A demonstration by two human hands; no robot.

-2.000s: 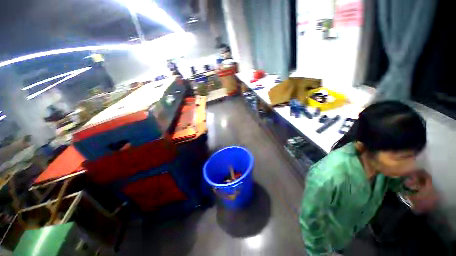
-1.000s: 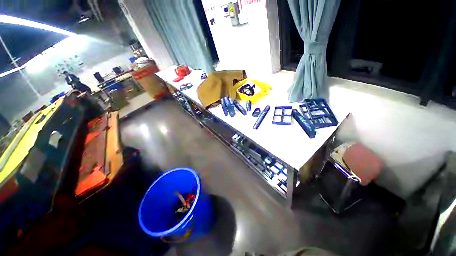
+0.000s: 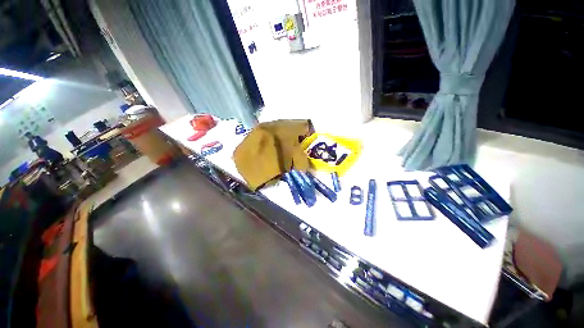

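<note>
Neither of my hands is in the picture. A long white table [image 3: 410, 262] stands in front of me by the window. Dark blue cutting dies lie on it: an open four-part frame [image 3: 410, 199], larger frames [image 3: 470, 192] at the right end with long bars [image 3: 458, 216] against them, a single bar [image 3: 370, 207] and several short bars [image 3: 301, 186]. A stiff mustard-brown sheet [image 3: 259, 154] lies bent beside a shallow yellow tray [image 3: 349, 157], which holds dark things [image 3: 323, 151].
A red cap-like thing [image 3: 202, 123] is at the table's far end. Dies fill the shelf [image 3: 358, 272] underneath. A chair [image 3: 536, 262] stands at the right end. The press's wooden edge [image 3: 79, 269] is at left. Grey-green curtains [image 3: 458, 83] hang behind. A person [image 3: 43, 148] is far off left.
The view has turned right and come nearer the white table. The other person in green and then the blue bin have left the picture.
</note>
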